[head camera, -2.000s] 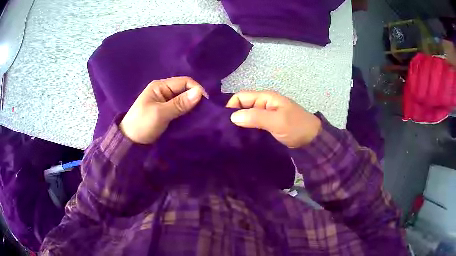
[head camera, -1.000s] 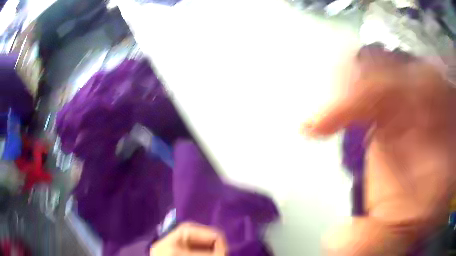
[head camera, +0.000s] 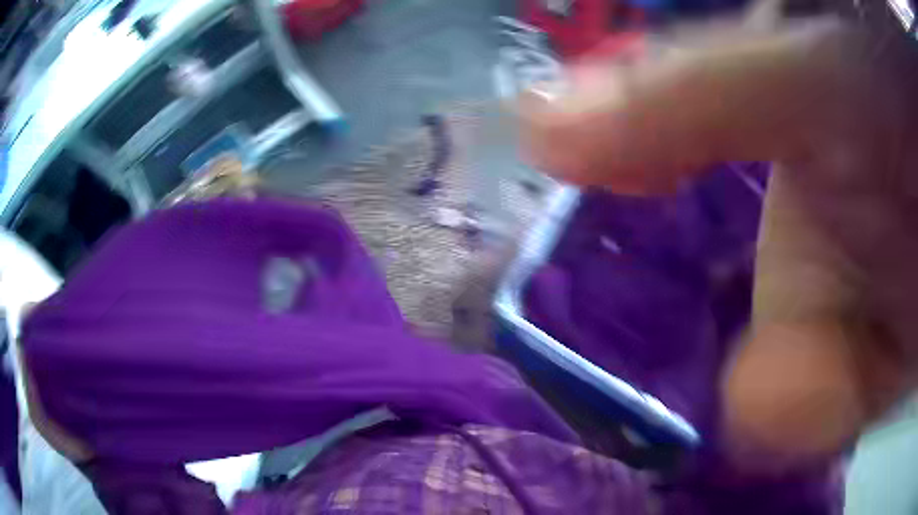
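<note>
A plain purple garment (head camera: 232, 342) is stretched across the left and lower middle, with a blurred pale patch on it. My left hand (head camera: 48, 417) shows only as a strip of skin at the garment's left edge. It holds the cloth, which hides its fingers. My right hand (head camera: 795, 221) is very large, close to the camera and blurred, cut off by the right edge. Its thumb and a finger are apart, with nothing visible between them. Part of its palm is dark and unclear.
A container with a pale and blue rim (head camera: 594, 372) holds crumpled purple cloth (head camera: 634, 282). Grey floor (head camera: 403, 60) with scraps lies beyond it. A pale metal frame (head camera: 292, 70) stands at upper left, and red items (head camera: 317, 15) lie at the top.
The view has swung off the white table to the floor and container. The purple garment is now spread large at left. My right hand remains close to the camera, its fingers now pointing left.
</note>
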